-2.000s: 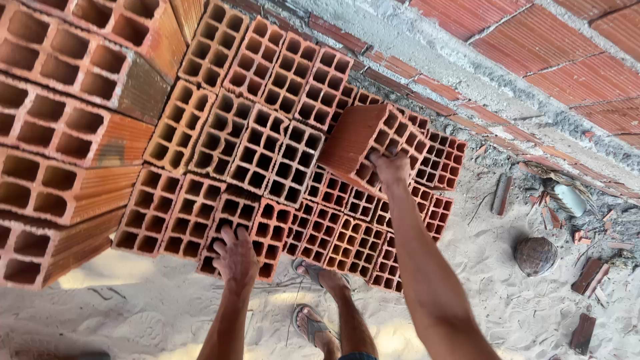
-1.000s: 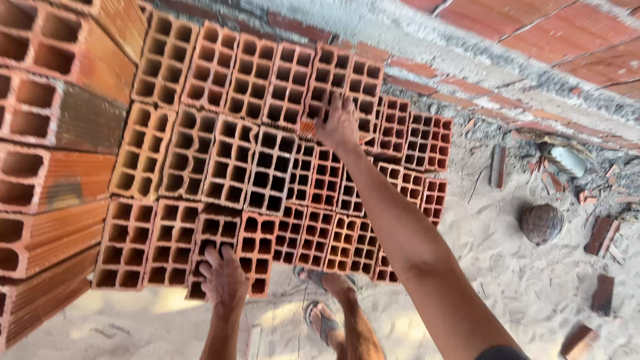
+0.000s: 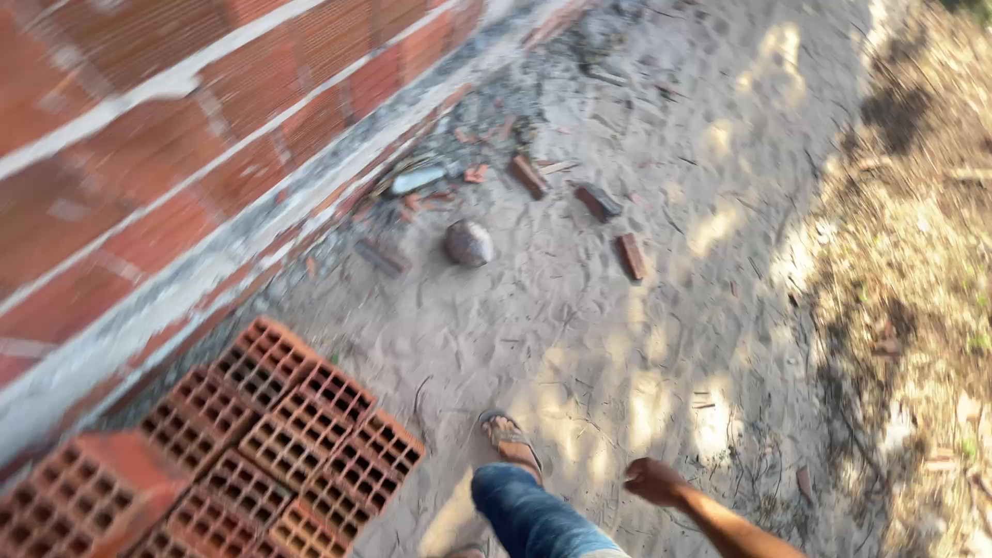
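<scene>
Hollow clay bricks point(image 3: 287, 434) stand packed with their cell openings up, at the lower left of the head view. One brick point(image 3: 77, 496) at the far left rises above its neighbours. My right hand point(image 3: 655, 480) hangs over the sand right of my jeans-covered leg point(image 3: 527, 504), well away from the bricks; its fingers look curled and I see nothing in them, though blur hides detail. My left hand is out of the frame. My sandalled foot point(image 3: 513, 442) rests on the sand.
A brick wall point(image 3: 155, 178) with mortar joints runs diagonally at the upper left. Along its base lie rubble, a pale bottle-like object point(image 3: 418, 179), a round brownish object point(image 3: 468, 243) and broken brick pieces point(image 3: 632, 256). Dry grass point(image 3: 914, 310) borders the sand at right.
The view has swung far toward the sand and dry grass. My right hand has left the brick stack and hangs over the sand. My left hand, earlier on the bricks, is no longer in view.
</scene>
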